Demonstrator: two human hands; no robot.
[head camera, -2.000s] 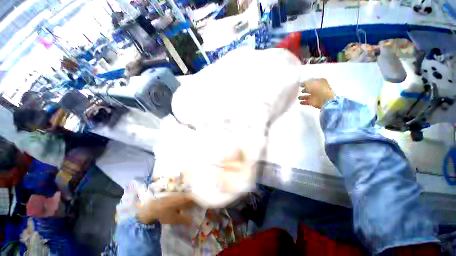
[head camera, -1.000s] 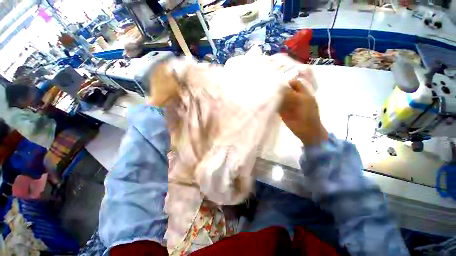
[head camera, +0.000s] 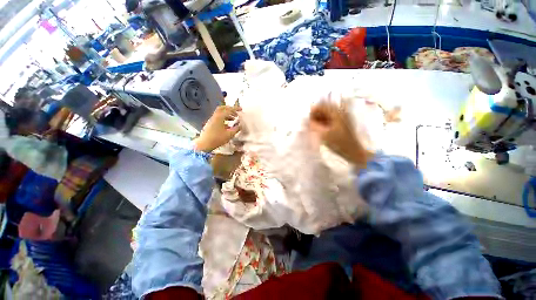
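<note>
A pale pink-cream garment piece (head camera: 294, 158) with orange-red flowers lies crumpled over the table's front edge, part of it hanging down. My left hand (head camera: 220, 130) grips the garment's left side with bent fingers. My right hand (head camera: 338, 132) is blurred, fingers curled on the cloth at the garment's upper right. More floral cloth (head camera: 253, 266) hangs below, in front of my lap.
The sewing machine (head camera: 491, 117) stands at the right, with blue handles (head camera: 531, 196) near it. Another machine's grey-white end (head camera: 191, 91) is at the left. Blue floral pieces (head camera: 300, 47) and a red bag or cloth (head camera: 351, 48) lie behind. A person (head camera: 35, 140) is at far left.
The garment has gone from raised and blurred to lying spread on the table. My left hand has moved down and right from its place one second ago; my right hand has moved slightly left.
</note>
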